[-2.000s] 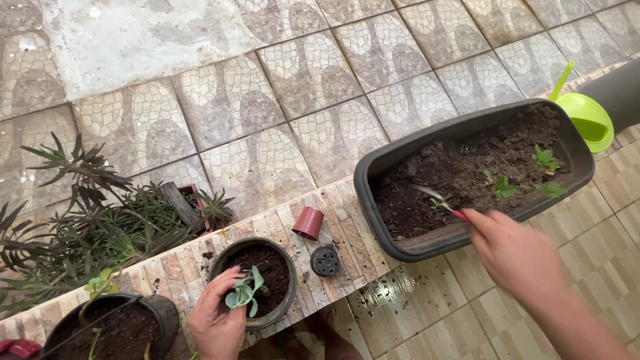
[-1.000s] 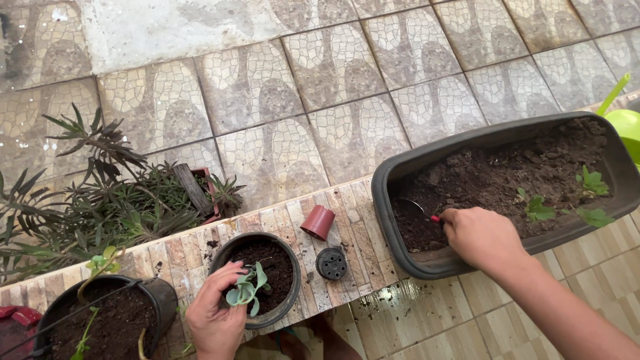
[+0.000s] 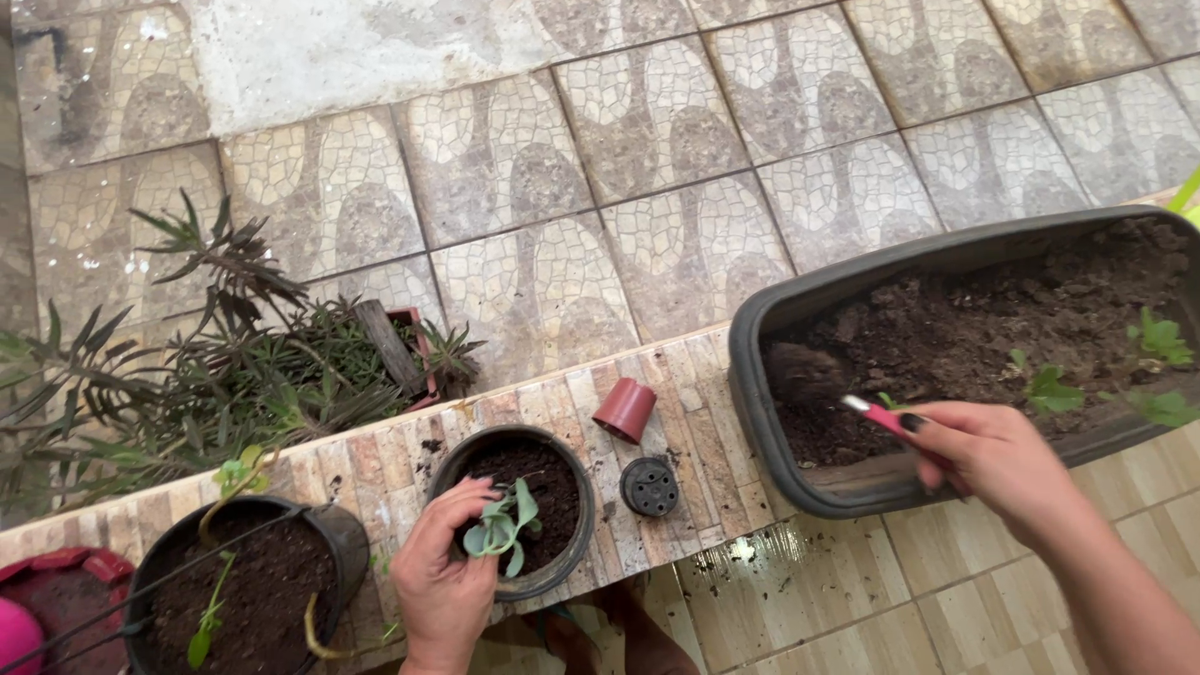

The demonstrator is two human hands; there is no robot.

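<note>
My left hand (image 3: 445,562) holds a small blue-green succulent (image 3: 504,527) at the near left side of a round dark pot (image 3: 583,525) of soil. My right hand (image 3: 984,459) grips the pink handle of a small hand tool (image 3: 877,413) over the left part of a long dark planter (image 3: 750,375). The tool's head is blurred against the soil. Small green plants (image 3: 1055,389) grow in the planter's right part. Between pot and planter, a reddish plastic nursery pot (image 3: 625,411) lies tipped, and a small black pot (image 3: 649,487) shows its holed base.
Everything stands on a narrow tiled ledge (image 3: 694,412). At left are a black hanging pot (image 3: 352,544) with trailing stems, a dark red dish (image 3: 70,586) and a bushy plant (image 3: 309,366) beyond the ledge. Bare legs (image 3: 647,628) show below it. A lime-green object (image 3: 1189,192) is at the right edge.
The tool, down at the planter's soil in the earlier frames, is now held with its pink handle and pale neck above it. My left hand stays on the succulent at the round pot.
</note>
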